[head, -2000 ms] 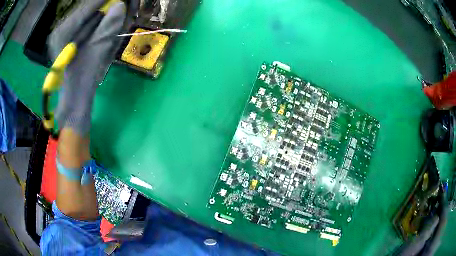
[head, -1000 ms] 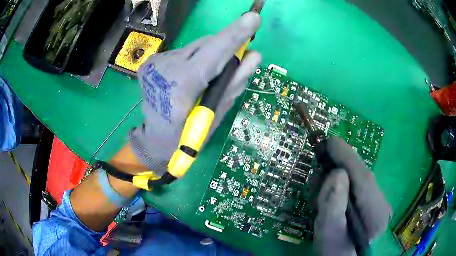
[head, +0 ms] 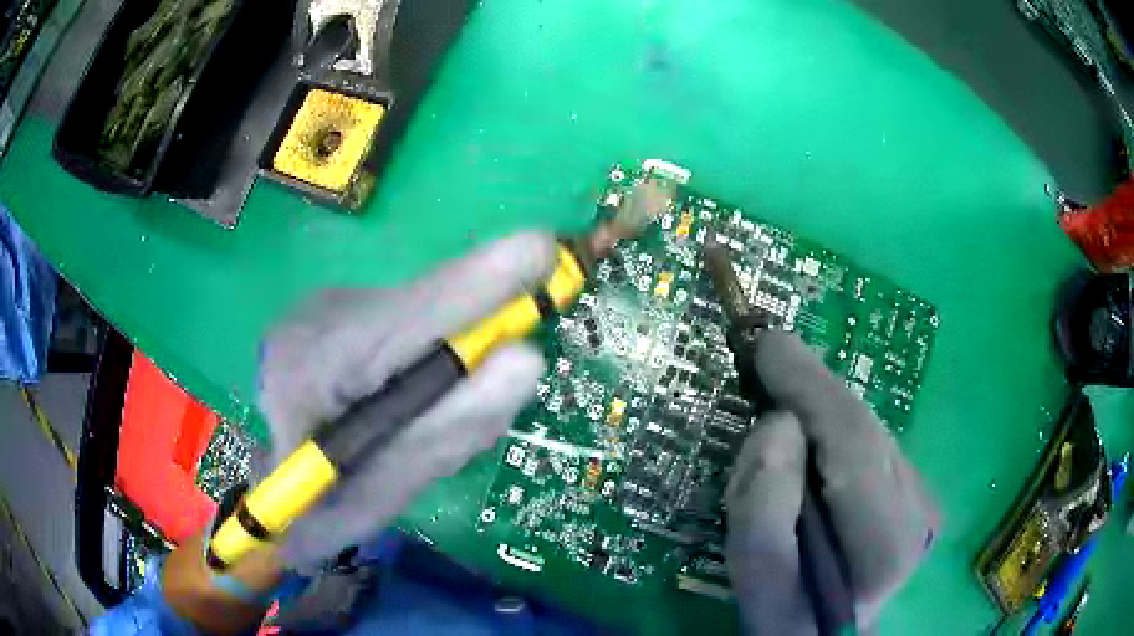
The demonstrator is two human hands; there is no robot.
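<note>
A populated green circuit board [head: 889,329] lies tilted on the green mat. My gloved left hand [head: 410,360] is closed around a yellow-and-black soldering iron [head: 504,329]. Its blurred tip is over the board's upper left part; contact cannot be told. My gloved right hand [head: 827,485] holds a slim dark iron [head: 736,296], its brown tip over the board's upper middle. The two tips are apart. A thin silver-white solder wire [head: 553,442] shows across the board's lower left, below my left hand. My hands hide part of the board's left edge and lower right.
A yellow sponge [head: 327,139] sits in a dark stand tray at the upper left, beside a black parts bin [head: 162,93]. A red tray [head: 159,454] is at the lower left. A black round holder [head: 1101,326] and blue-handled tools [head: 1072,559] are at the right edge.
My left hand came from the sponge area to the board, and its iron now points at the upper left part. My right hand came in with the dark iron and has since shifted slightly left.
</note>
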